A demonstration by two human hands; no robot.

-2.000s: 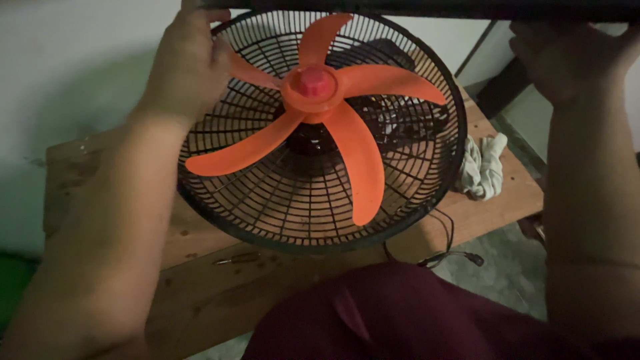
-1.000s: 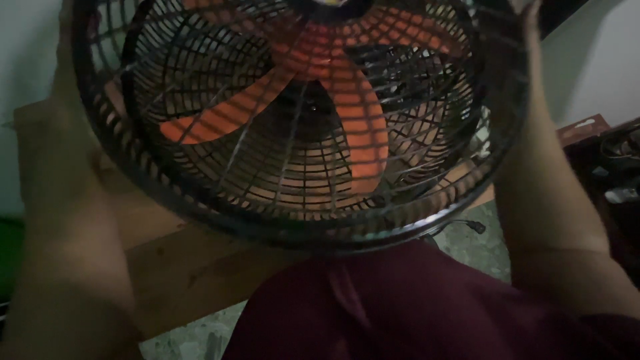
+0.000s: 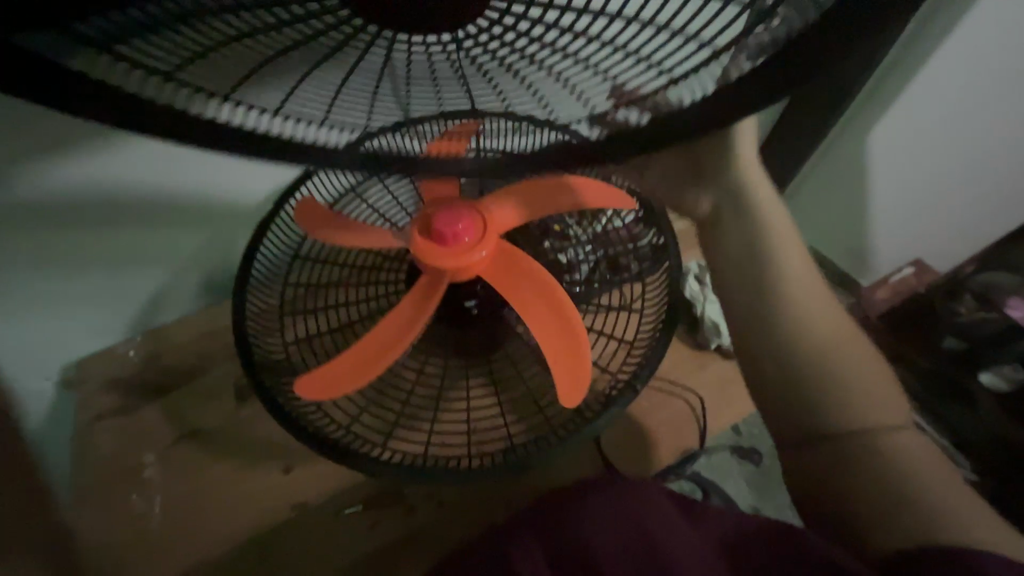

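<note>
A black front fan grille [image 3: 480, 164] spans the top of the view, tilted and close to the camera. My right hand [image 3: 680, 176] holds its rim from below on the right, with fingers partly seen through the bars. Only a blurred bit of my left arm shows at the lower left edge; my left hand is out of view. Below the raised grille, the orange five-blade fan [image 3: 364, 348] sits in its black rear grille [image 3: 300, 428]. A red-pink cap [image 3: 453, 226] is at its hub. The two grilles are apart, though they overlap in the view.
The fan stands over a wooden table [image 3: 144, 448]. A pale cloth [image 3: 706, 308] lies right of the rear grille, and a black cable [image 3: 704, 420] loops near the table's right edge. Dark cluttered items [image 3: 960, 344] are at the far right. A wall rises behind.
One second ago the front grille covered the orange blades in the view; now it is higher, and the blades show below it. My left hand has left the view since two seconds ago.
</note>
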